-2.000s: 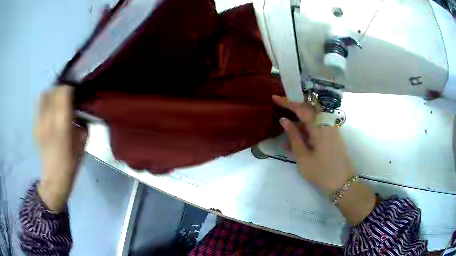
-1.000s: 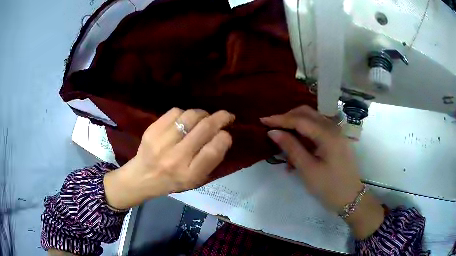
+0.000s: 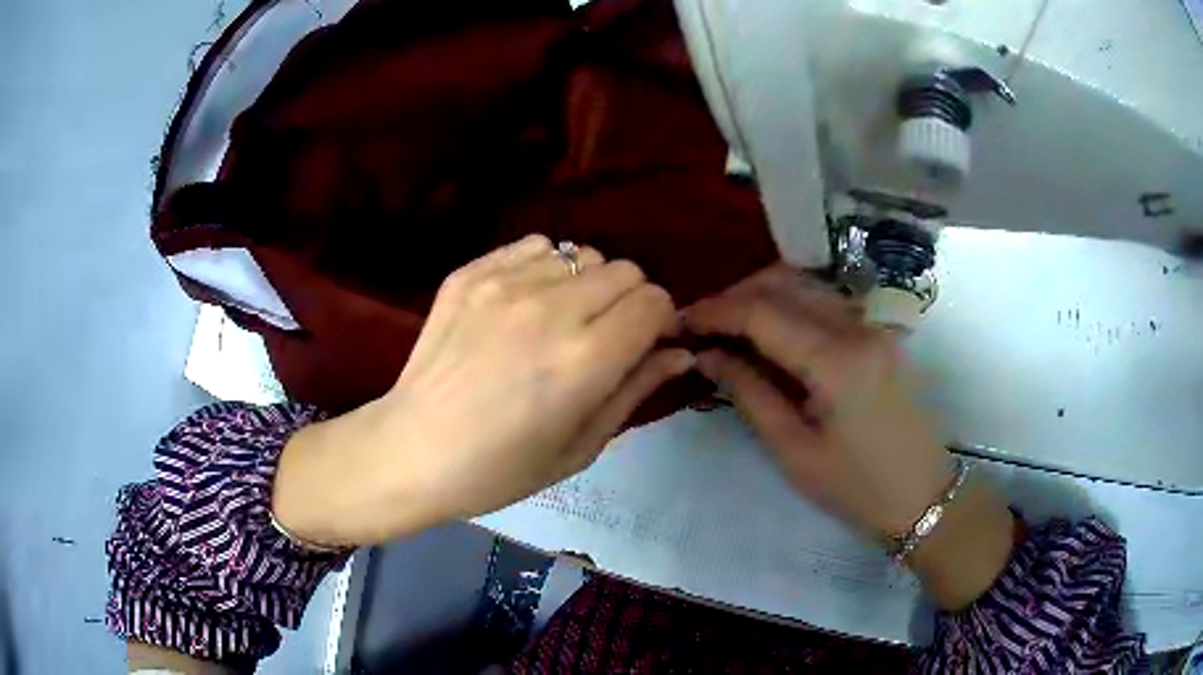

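Note:
The rust-brown garment (image 3: 396, 172) lies bunched over the left and middle of the machine bed. A pale lining (image 3: 244, 280) shows at its left edge. My left hand (image 3: 515, 369), with a ring, pinches the garment's near edge. My right hand (image 3: 818, 382), with a bracelet, pinches the same edge just to the right; the fingertips of both hands nearly meet. The cloth between them is mostly hidden by the fingers. The needle and presser foot are hidden behind my right hand and the machine head (image 3: 778, 119).
The tension assembly (image 3: 934, 125) is on the machine head's face. The white machine bed (image 3: 1055, 356) extends right. The table's front edge, with printed markings, runs below my hands, above a checked cloth (image 3: 633, 633) at my lap. A grey surface (image 3: 79, 264) is at the left.
My left hand has moved from the garment's far left edge to the right, up to my right hand. My right hand still pinches the cloth. The camera view has shifted slightly.

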